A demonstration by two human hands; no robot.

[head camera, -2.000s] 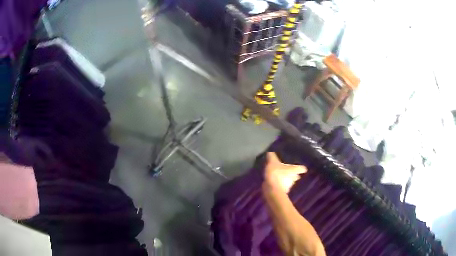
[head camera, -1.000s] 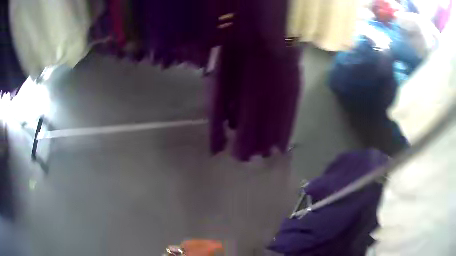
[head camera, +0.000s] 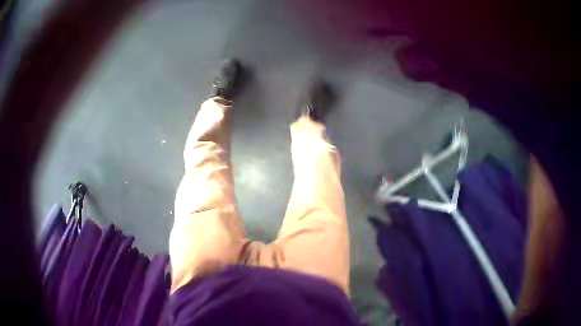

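A blurred dark purple-red cloth (head camera: pixel 503 57) is very close to the camera. It fills the upper right and continues dimly around the picture's rim. My left hand is not in view. A blurred skin-toned strip, perhaps my right forearm, shows at the right edge beside the dark cloth. My right hand cannot be seen. Whether a hand holds the close cloth is hidden. Purple garments (head camera: pixel 102 274) hang in close folds at the lower left. More purple garments (head camera: pixel 427 261) hang at the lower right.
A silvery triangular rack base (head camera: pixel 433 207) with a long bar stands on the grey floor (head camera: pixel 127 140) at the right. A small dark castor (head camera: pixel 78 189) shows at the left. My legs in light trousers (head camera: pixel 207 210), dark shoes and a purple top are below me.
The view has swung from the hanging garments and floor to straight down at my legs. The dark cloth has come close over the camera. The hand seen two seconds ago is out of view.
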